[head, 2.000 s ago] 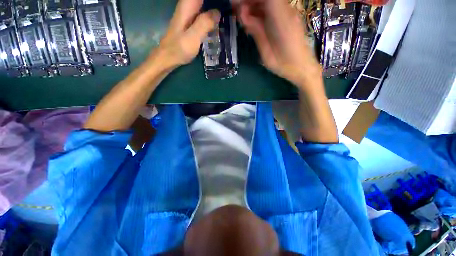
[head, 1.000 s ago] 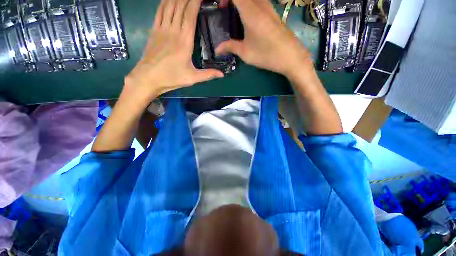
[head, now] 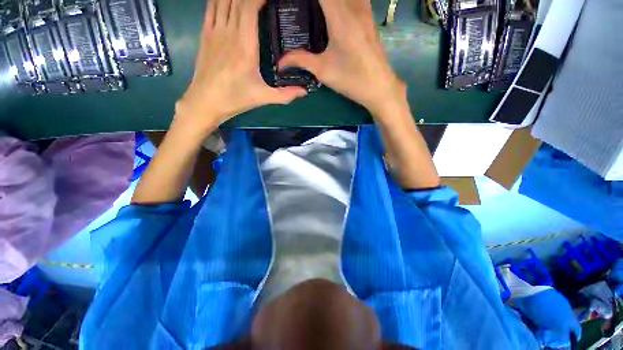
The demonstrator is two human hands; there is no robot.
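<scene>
A phone chassis (head: 271, 68) lies on the dark green bench top between my hands at the top centre. A black battery with small white print (head: 294, 27) sits in it. My left hand (head: 229, 72) lies along its left side, thumb at the near end. My right hand (head: 355, 58) is along its right side, with the thumb on the near end of the battery. The fingertips of both hands are cut off or hidden at the top edge.
Several phone units with batteries (head: 78, 44) stand in rows at left. More phone units (head: 471, 44) lie at right, beside tan curled strips (head: 429, 10). A white strip with black rectangles (head: 526, 85) and a pale ribbed block (head: 587, 89) are at far right. Pink fabric shows at lower left.
The dark battery, held between the hands at first, now lies flat in the chassis with its print showing. My hands have come down around the chassis, my right thumb onto the battery.
</scene>
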